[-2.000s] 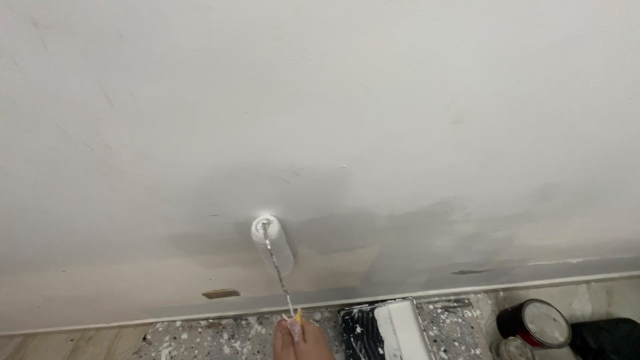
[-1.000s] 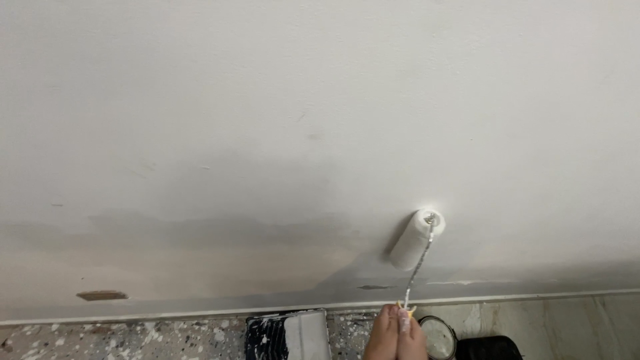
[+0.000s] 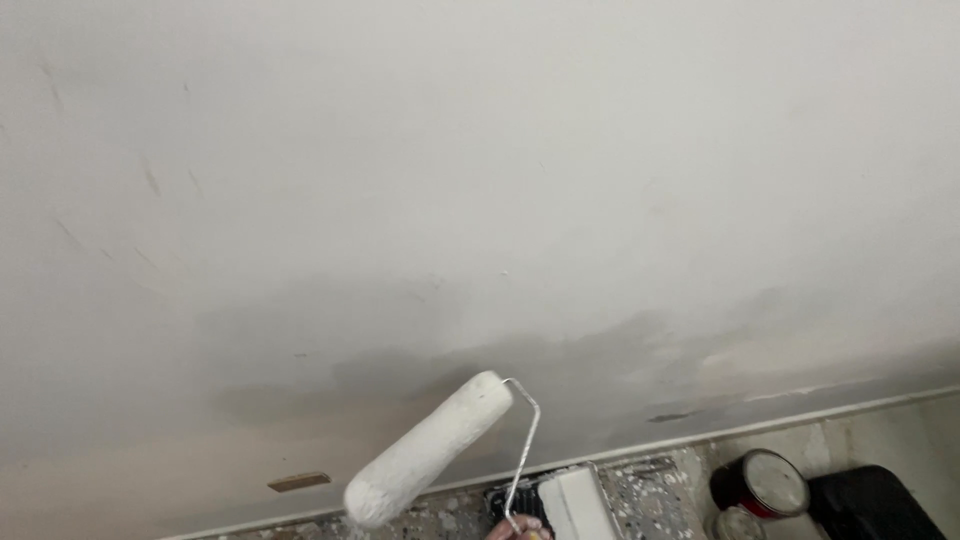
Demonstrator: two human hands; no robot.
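A paint roller [image 3: 429, 450] with a white, paint-covered sleeve and a bent wire frame tilts in front of the lower part of a wall [image 3: 480, 187]. Only the fingers of one hand show at the bottom edge, closed round the roller's handle; I take it for my right hand [image 3: 519, 528]. Close behind that hand lies a black paint tray [image 3: 581, 502] with white paint in it. The wall bears grey damp-looking patches and a brown chipped spot [image 3: 299, 481]. My left hand is out of view.
Paint-spattered sheeting [image 3: 652, 495] runs along the foot of the wall beneath a pale trim strip [image 3: 720, 433]. To the right of the tray stand a dark paint can [image 3: 772, 484], a clear container [image 3: 737, 525] and a black case-like object [image 3: 874, 502].
The roller was against the wall a second ago, upright and farther right; now it tilts lower, near the tray. The view has shifted left.
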